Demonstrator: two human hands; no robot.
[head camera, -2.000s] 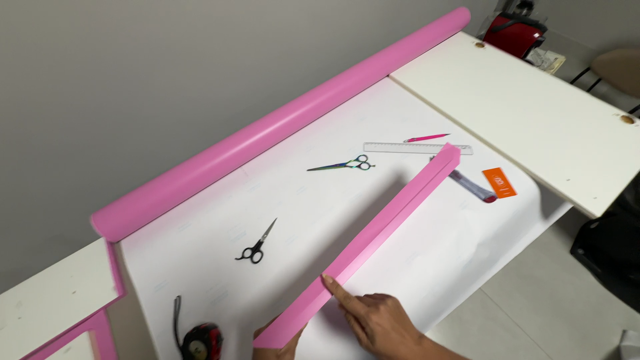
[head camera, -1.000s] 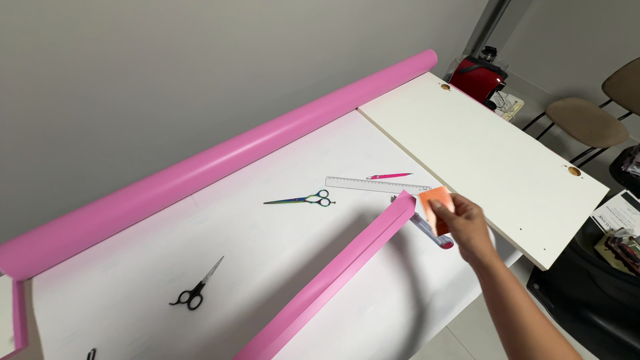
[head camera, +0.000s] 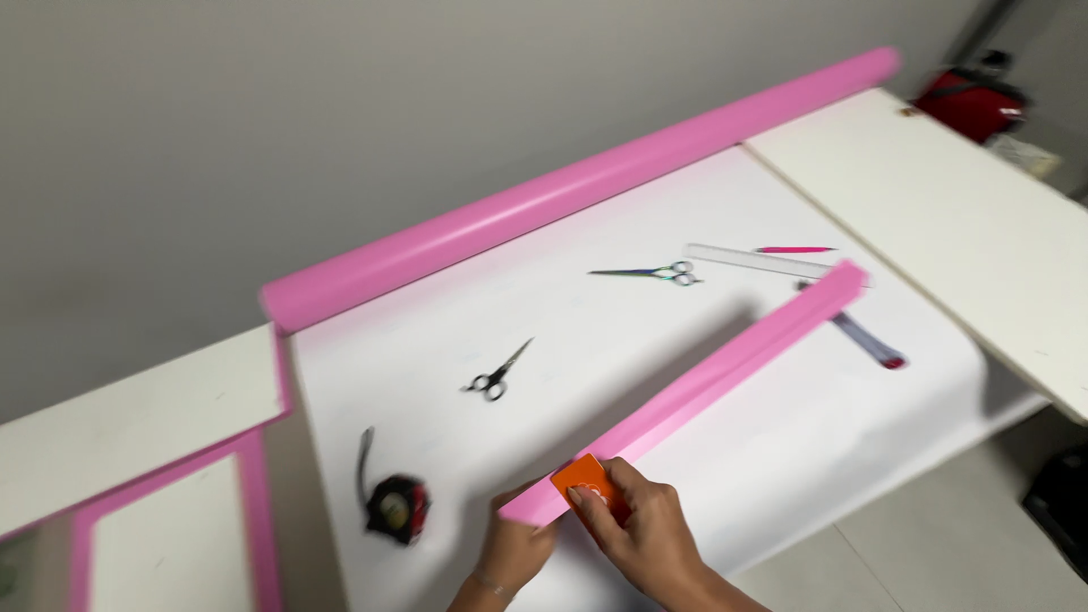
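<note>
My left hand (head camera: pixel 517 544) holds the near end of a long, narrow strip covered in pink film (head camera: pixel 722 365), which slants up to the right above the white sheet. Between the thumb and fingers of my right hand (head camera: pixel 642 531) is an orange card (head camera: pixel 586 486), its edge at the strip beside my left hand. The strip's far end overlaps a clear ruler (head camera: pixel 752 259) and lies over a grey-handled tool with a red tip (head camera: pixel 869 338), partly hidden. Beyond the strip lie multicoloured scissors (head camera: pixel 650 272) and black-handled scissors (head camera: pixel 500 372). A tape measure (head camera: pixel 398 510) is left of my hands.
A large pink roll (head camera: pixel 578 191) lies along the wall at the table's back. A pink pen (head camera: pixel 795 250) is near the ruler. White boards stand at the right (head camera: pixel 926 187) and left (head camera: pixel 127 416), the left one with pink edging. A red object (head camera: pixel 969 106) sits beyond the far corner.
My right hand has brought the orange card from the strip's far end to its near end. Two seconds ago the card lay on the white sheet near the grey-handled tool.
</note>
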